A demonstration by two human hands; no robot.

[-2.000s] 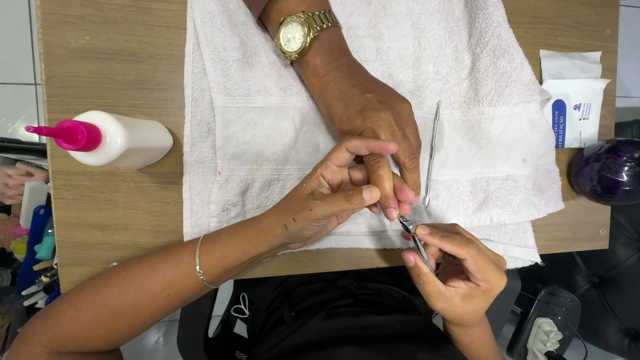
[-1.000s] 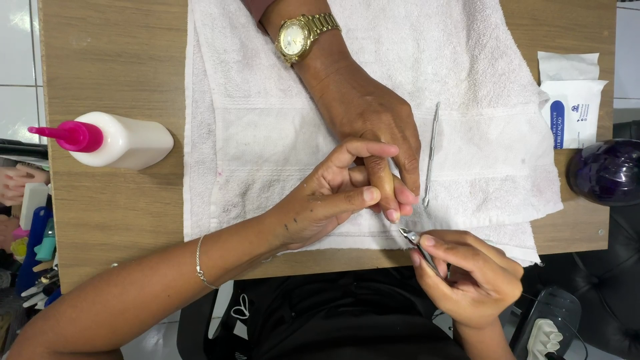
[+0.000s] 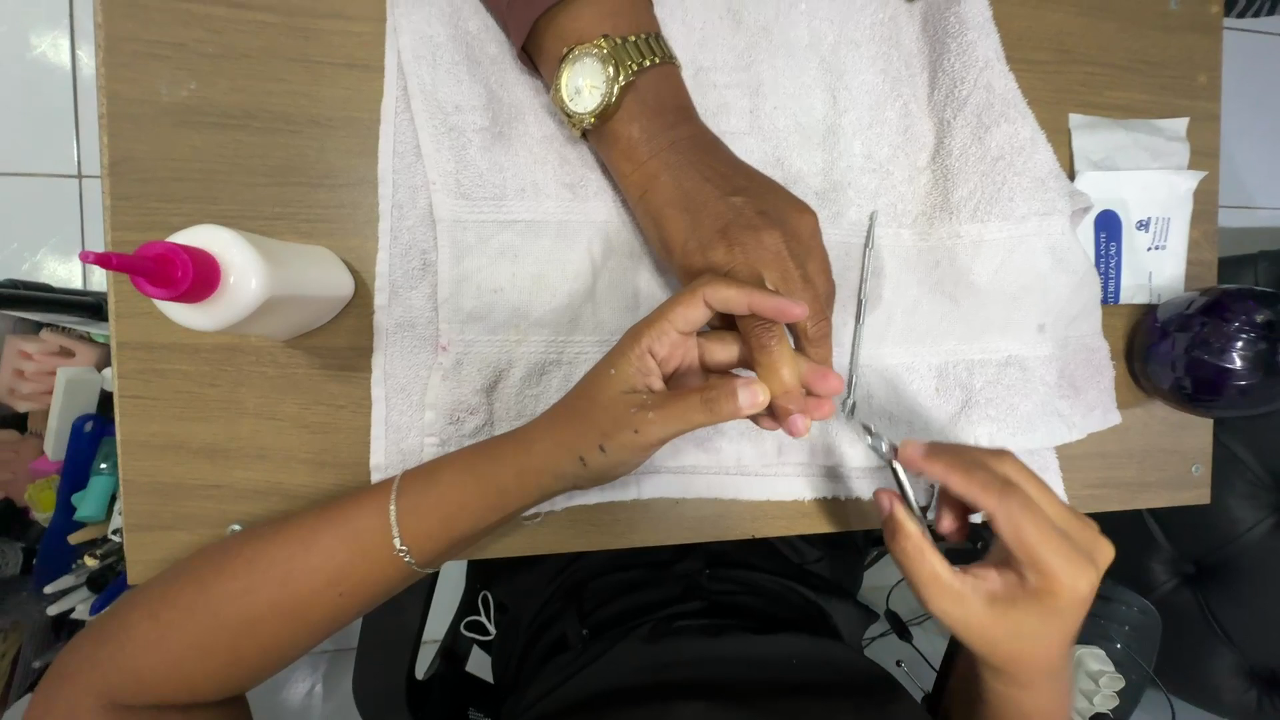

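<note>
My left hand (image 3: 665,385) holds a finger of another person's hand (image 3: 745,220), its thumb and fingers around that finger near the tip. The other person's hand lies palm down over a white terry towel (image 3: 540,260) and has a gold wristwatch (image 3: 587,84) at the wrist. In my right hand (image 3: 1010,540) is a pair of metal cuticle nippers (image 3: 897,472), pinched between thumb and fingers. Their jaws point up and left, a short way from the held fingertip and not touching it. A slim metal manicure tool (image 3: 861,310) lies on the towel beside the other person's hand.
A white bottle with a pink nozzle (image 3: 265,282) lies or leans at the table's left. At the right are a paper sterilization pouch (image 3: 1140,235) with print and a dark purple rounded object (image 3: 1210,350). Assorted supplies (image 3: 75,470) crowd beyond the wooden table's left edge (image 3: 112,300).
My right hand has drawn the nippers away from the held fingertip, down and to the right. My left hand has kept its hold on the finger.
</note>
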